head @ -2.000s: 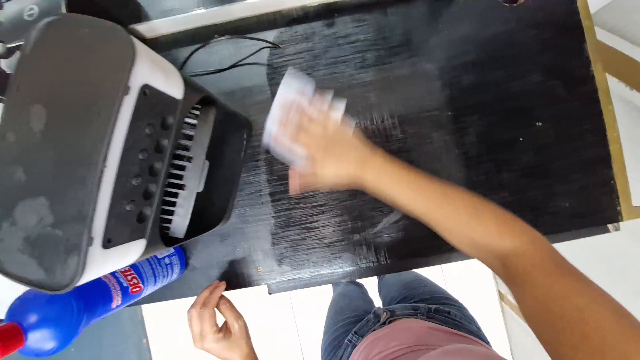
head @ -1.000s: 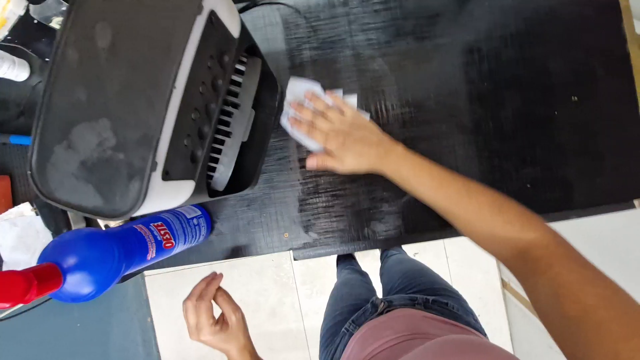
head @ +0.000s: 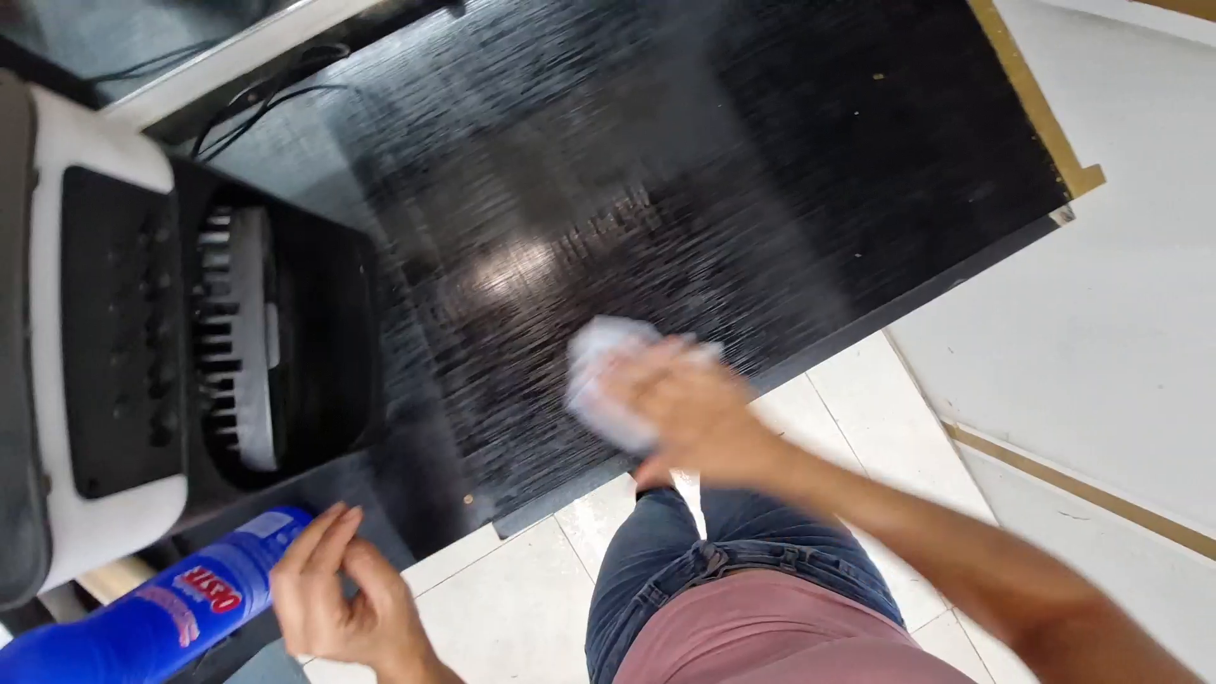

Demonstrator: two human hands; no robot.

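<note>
My right hand (head: 684,404), blurred by motion, presses a folded white cloth (head: 608,380) on the black tabletop (head: 570,171) near its front edge. Streaky wet marks cover the surface around the cloth. My left hand (head: 342,594) is at the lower left with fingers loosely curled and nothing visible in them. Beside its fingertips lies a blue plastic bottle (head: 190,598) with a printed label, partly cut off by the frame.
A black and white machine with a toothed slot (head: 114,332) stands on the left of the tabletop. Behind it runs a black cable (head: 256,119). A white wall (head: 1121,313) borders the right side, and pale floor tiles (head: 484,608) lie below the front edge.
My right hand has moved with the cloth toward the front edge of the tabletop. My left hand now appears close beside the blue bottle. The view has shifted and tilted.
</note>
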